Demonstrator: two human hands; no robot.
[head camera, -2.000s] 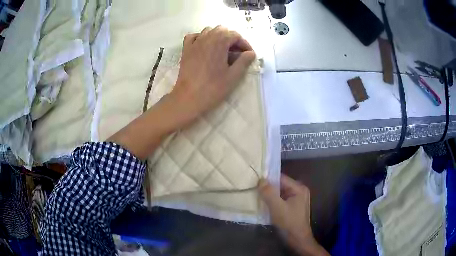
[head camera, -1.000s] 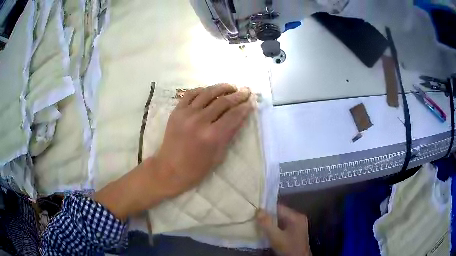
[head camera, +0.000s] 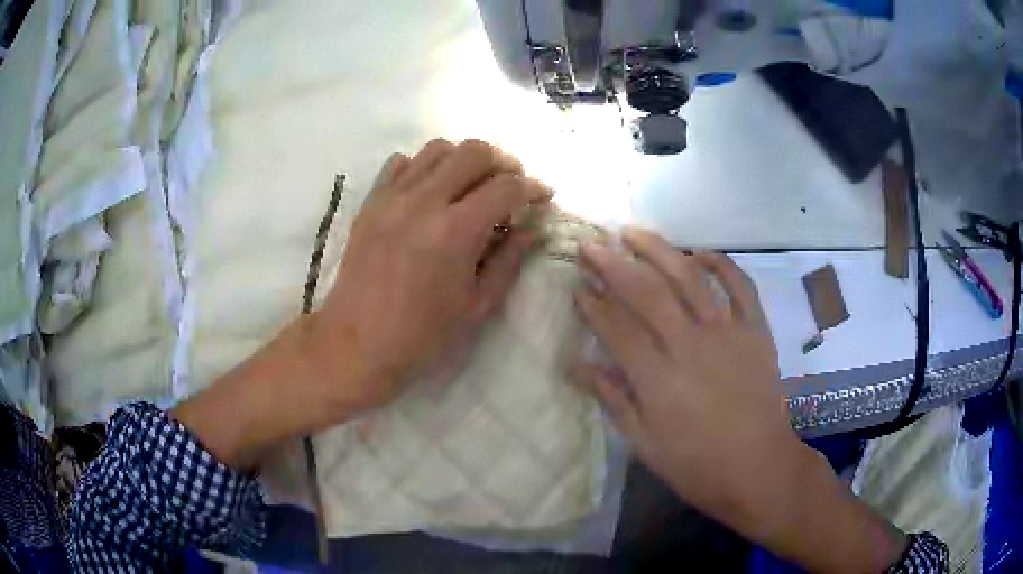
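Observation:
The cream diamond-quilted panel (head camera: 482, 437) lies on a larger cream padded panel (head camera: 269, 123), with a white backing edge showing at its right and bottom. A thin dark brown piping strip (head camera: 319, 252) runs along its left side. My left hand (head camera: 426, 269) presses on the quilted panel's upper part, fingers bent, thumb and fingertips at the fabric near its top edge. My right hand (head camera: 684, 359) is blurred, with its fingertips on the panel's upper right edge. The sewing machine's presser foot area (head camera: 583, 95) is just above, in glare; the needle is hard to make out.
Layered cream and white pieces (head camera: 101, 202) lie at left. At right are a dark flat pad (head camera: 836, 118), brown scraps (head camera: 827, 297), a dark cord (head camera: 920, 258), a pink-and-blue tool (head camera: 982, 286) and a measuring tape (head camera: 858, 398). A cream piece (head camera: 920, 482) hangs low at right.
My right hand has moved up from the panel's lower right corner to its upper right edge. My left hand has shifted slightly up and left. The view has shifted, showing more of the machine head.

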